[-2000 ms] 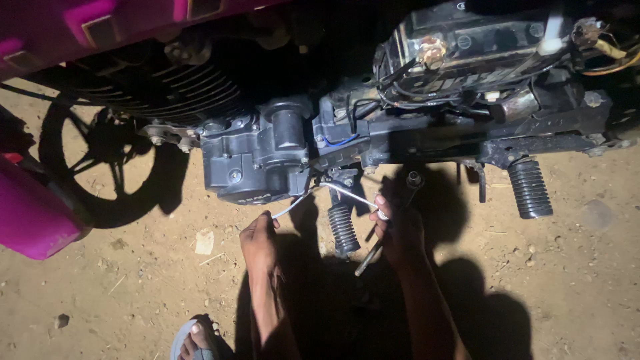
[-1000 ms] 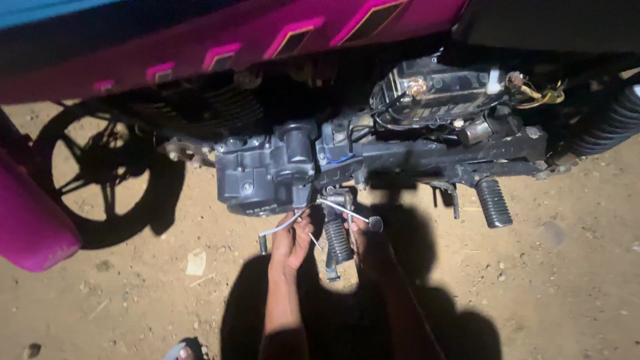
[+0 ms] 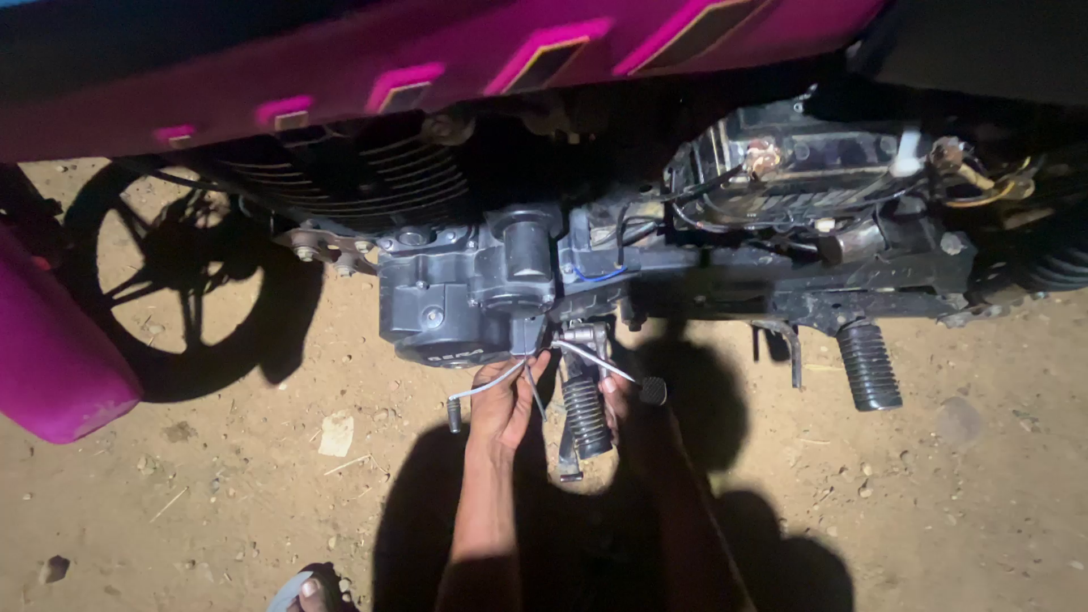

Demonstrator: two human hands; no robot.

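A motorcycle's gear shift lever (image 3: pixel 489 387), silvery with a rubber toe end at left and a ribbed heel pad at right, sits below the black engine cover (image 3: pixel 442 319). My left hand (image 3: pixel 501 404) is at the lever's front arm, its fingertips near the cover's lower edge; a thin metal rod hangs beside them. My right hand (image 3: pixel 629 416) is by the heel pad, its fingers at a silvery ratchet or socket wrench (image 3: pixel 602 348) that reaches up to the lever's pivot. The grip on that tool is partly hidden in shadow. Between the hands stands a ribbed rubber footpeg (image 3: pixel 586 416).
The rear footpeg (image 3: pixel 869 365) juts down at right. Exposed wiring and a metal box (image 3: pixel 816 161) are above the frame. At left are a spoked wheel (image 3: pixel 191 263) and a magenta fender (image 3: pixel 59 340). Overhead runs a magenta body panel (image 3: pixel 340 93). A sandaled foot (image 3: pixel 310 595) rests on the dirt.
The shift lever, held out below the engine two seconds ago, now sits at the engine's lower edge. The right hand has moved in beside the footpeg. The view has shifted, showing more of the magenta panel.
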